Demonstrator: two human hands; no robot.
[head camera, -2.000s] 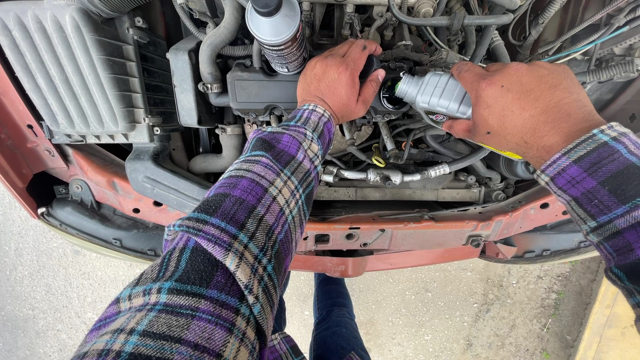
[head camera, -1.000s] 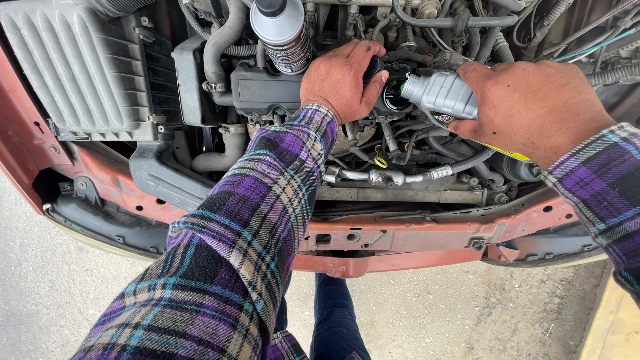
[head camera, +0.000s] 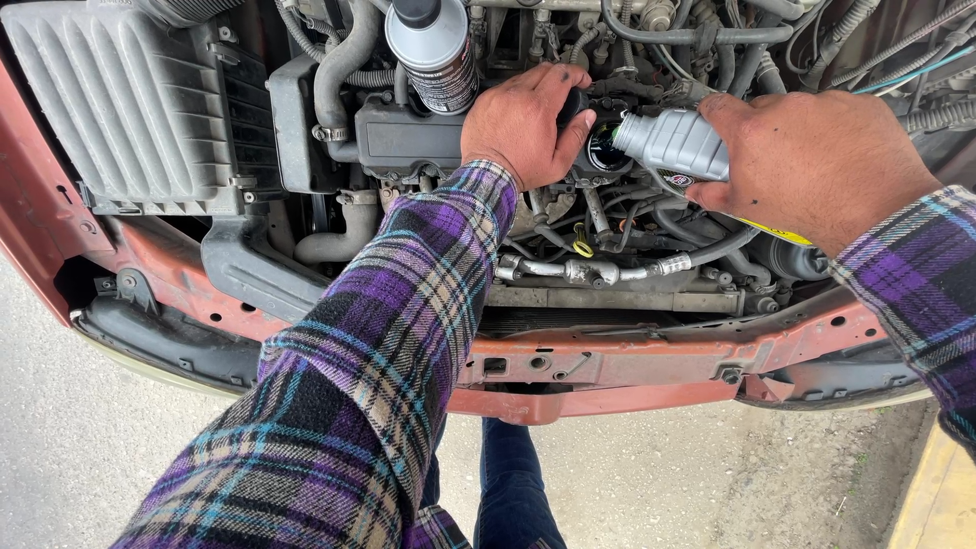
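Note:
My right hand (head camera: 816, 164) grips a grey plastic oil bottle (head camera: 675, 145), tilted nearly on its side. The bottle's mouth is at the rim of the round oil filler opening (head camera: 608, 146) in the engine, where dark liquid glistens. My left hand (head camera: 526, 126) rests on the valve cover (head camera: 412, 137), left of the opening, with a black cap (head camera: 572, 105) between thumb and fingers. Behind my left hand a grey metallic bottle (head camera: 435, 57) with a black cap and a printed label stands upright on the engine.
A ribbed air filter housing (head camera: 122, 107) lies at the left. A yellow dipstick loop (head camera: 582, 242) and a silver metal pipe fitting (head camera: 587, 271) sit in front of the opening. The red front crossmember (head camera: 610, 358) runs across the near side, with hoses (head camera: 335, 69) and wires behind.

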